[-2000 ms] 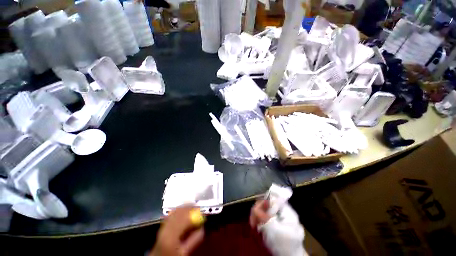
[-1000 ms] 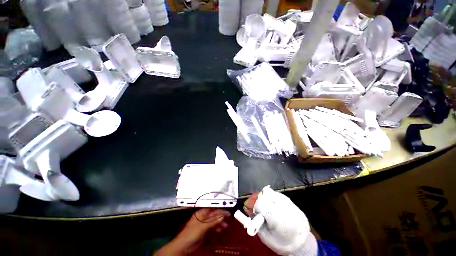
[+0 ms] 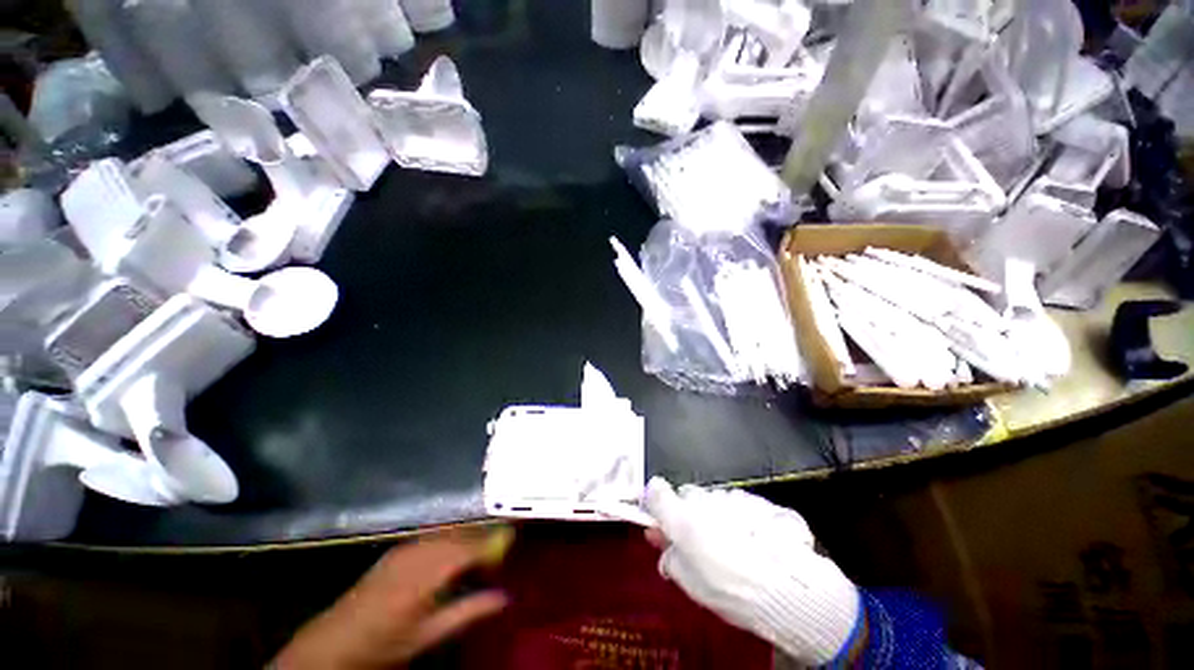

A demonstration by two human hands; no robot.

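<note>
A white camera housing [image 3: 557, 452] lies on the dark mat at its front edge, its arm standing up at the right side. My gloved right hand [image 3: 740, 556] is at the housing's lower right corner, with a slim white stick [image 3: 618, 508] between its fingers and reaching across the housing's front edge. Whether the stick is seated in the housing cannot be told. My bare left hand [image 3: 416, 596] is below and left of the housing, blurred, with thumb and fingers apart and nothing seen in it. A yellow patch shows on one finger.
White housings [image 3: 157, 327] pile on the left, more [image 3: 969, 144] at the back right near an upright post [image 3: 838, 98]. A brown tray [image 3: 825, 373] and a clear bag [image 3: 687, 314] hold white sticks. A black part [image 3: 1142, 343] lies near the right edge.
My left hand has moved off the housing's front edge, down and left. My right hand has brought the white stick up to the housing. The view has shifted, and the black cable loop no longer shows.
</note>
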